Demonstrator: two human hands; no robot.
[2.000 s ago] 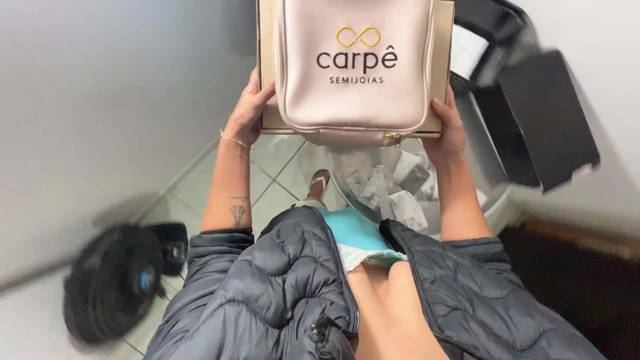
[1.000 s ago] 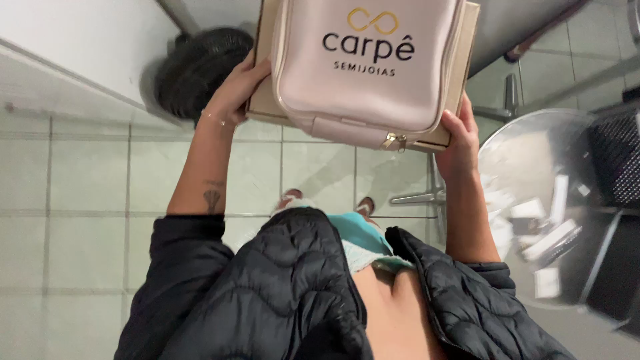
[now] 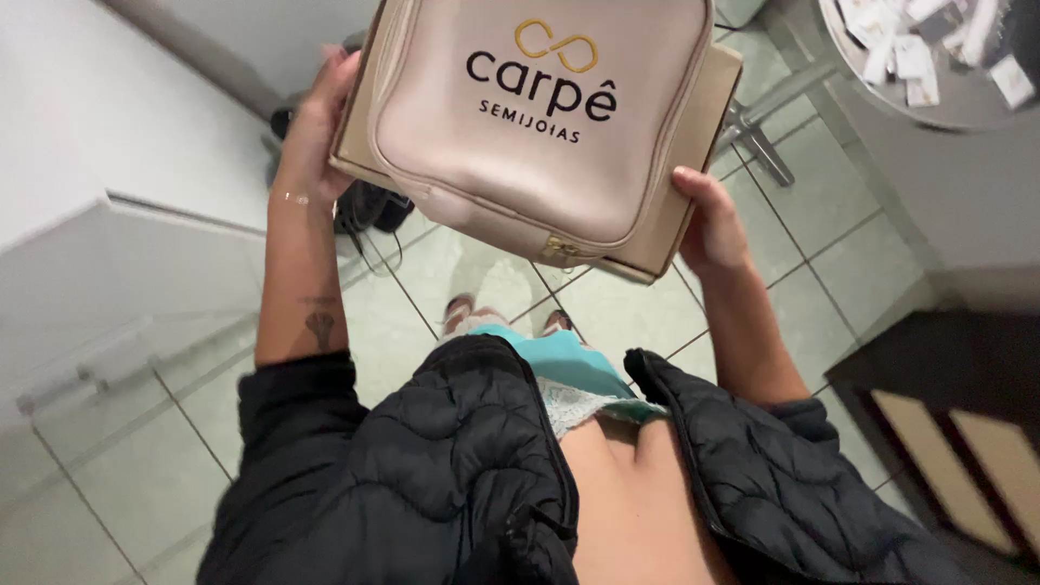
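A cardboard box (image 3: 650,236) is held up before me at the top of the view, tilted down to the right. On it rests a pale pink zippered case (image 3: 520,175) with a gold loop emblem, dark lettering and a gold zipper pull at its lower edge. My left hand (image 3: 313,130) grips the box's left side. My right hand (image 3: 713,219) holds the right side, with the thumb on top and the fingers hidden. The case lies between both hands. The top of box and case is cut off by the frame.
A round table (image 3: 959,114) with many small white cards stands at the upper right, its metal leg (image 3: 760,142) below. White furniture (image 3: 97,219) is at the left. Black objects with a cord (image 3: 374,211) lie behind my left wrist. A dark shelf unit (image 3: 918,406) is at the lower right.
The view has turned strongly. Both hands still hold the box with the case on it, now tilted more. The round table shows at the upper right, where it was lower before.
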